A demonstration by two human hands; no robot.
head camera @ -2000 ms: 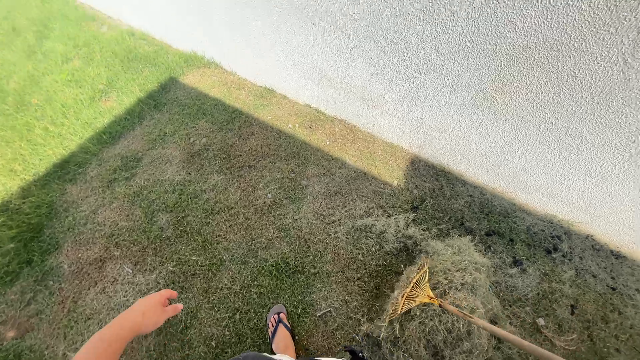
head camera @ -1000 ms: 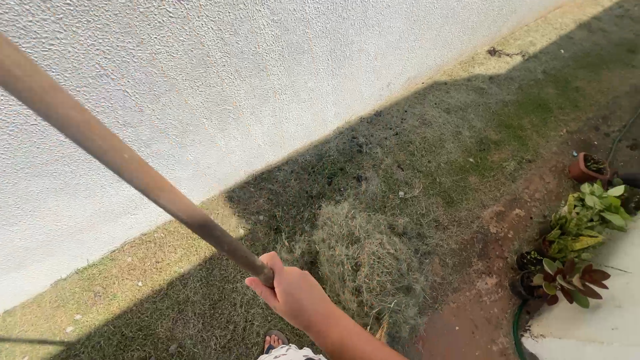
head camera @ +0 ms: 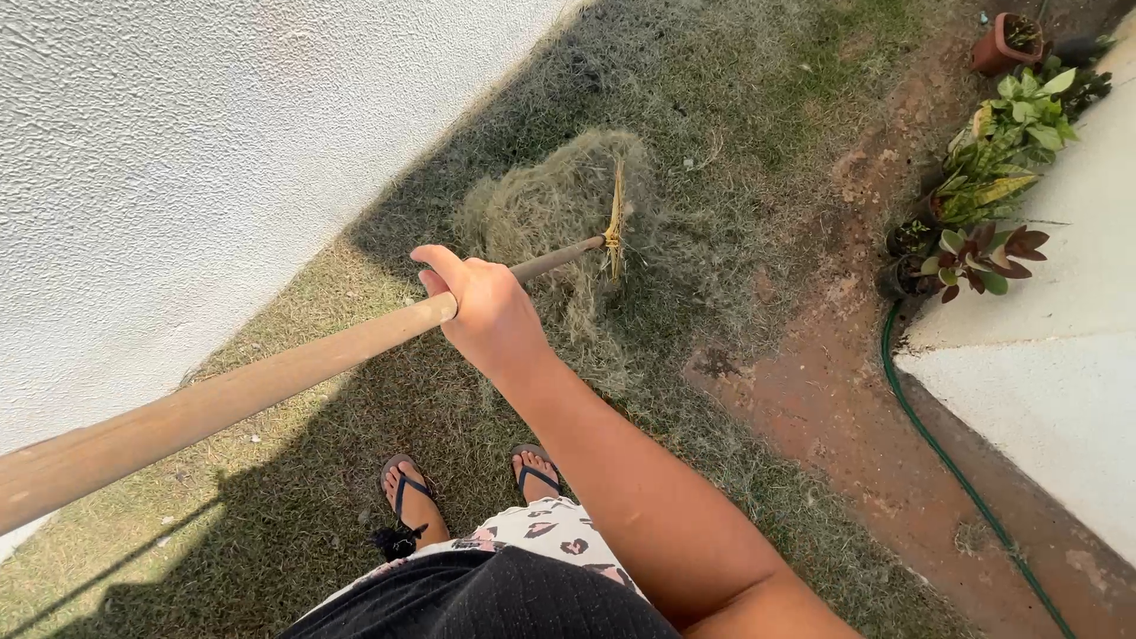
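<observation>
My right hand (head camera: 488, 306) is closed around the wooden handle (head camera: 231, 395) of a rake, which runs from the lower left edge toward the middle of the view. The rake's yellow tined head (head camera: 615, 222) stands on edge at the right side of a heap of dry grass clippings (head camera: 541, 200). Below the hand, my feet in dark flip-flops rest on the shaded lawn. My left hand is out of the frame.
A rough white wall (head camera: 204, 133) fills the upper left. On the right, potted plants (head camera: 985, 195) line a pale wall, and a green hose (head camera: 958, 470) crosses bare reddish ground (head camera: 825, 390). Loose clippings lie about the heap.
The view has swung from the sunlit lawn toward the potted plants. The rake's handle now slants lower across the view, and its head shows at the heap.
</observation>
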